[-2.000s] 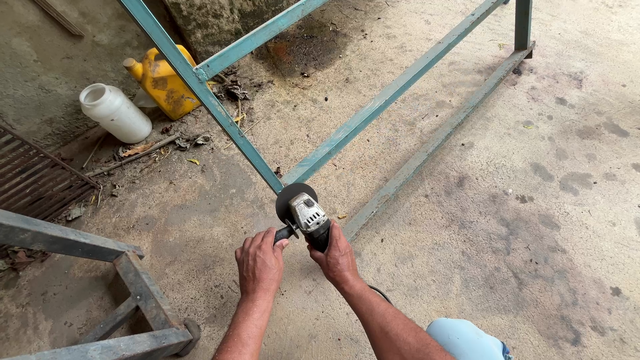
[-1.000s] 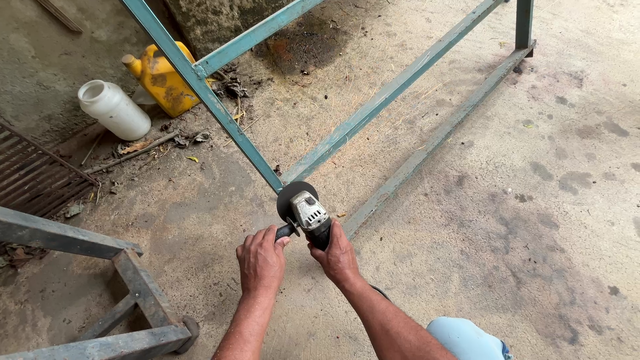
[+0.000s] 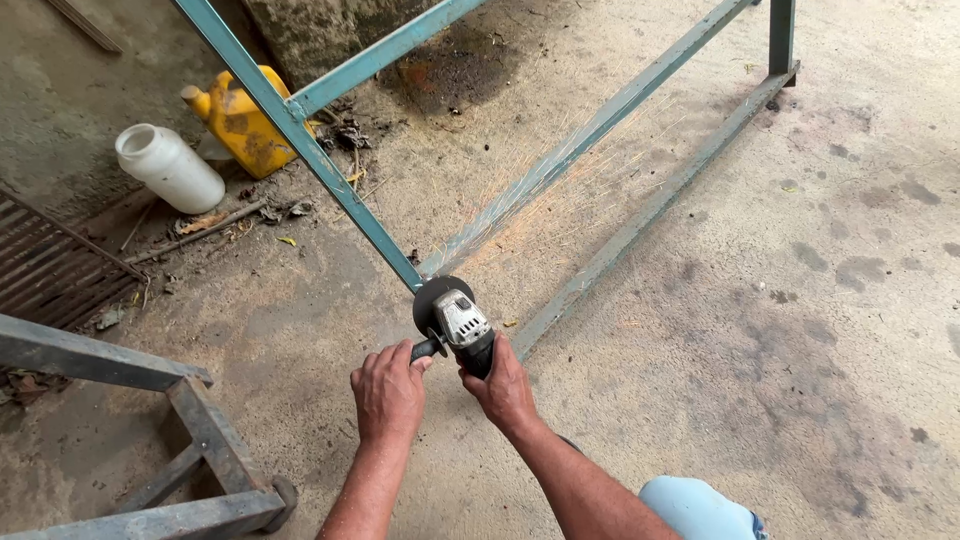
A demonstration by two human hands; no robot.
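Observation:
An angle grinder with a dark disc is held in both my hands at the centre of the view. My left hand grips its black side handle. Around the black body behind the metal head, my right hand is closed. The disc meets the near corner of a teal-painted metal frame, and orange sparks fly from there toward the upper right, along the frame's bar. The exact contact point is hidden by the disc.
A grey metal stand occupies the lower left. Near the wall are a white plastic jar, a yellow jerrycan and a rusty metal grate. The frame's lower bar runs right of the grinder. A cord shows behind my right forearm.
Sparks now stream from the disc along the teal bar; neither earlier frame shows any. Both hands keep the same hold on the grinder, at nearly the same place.

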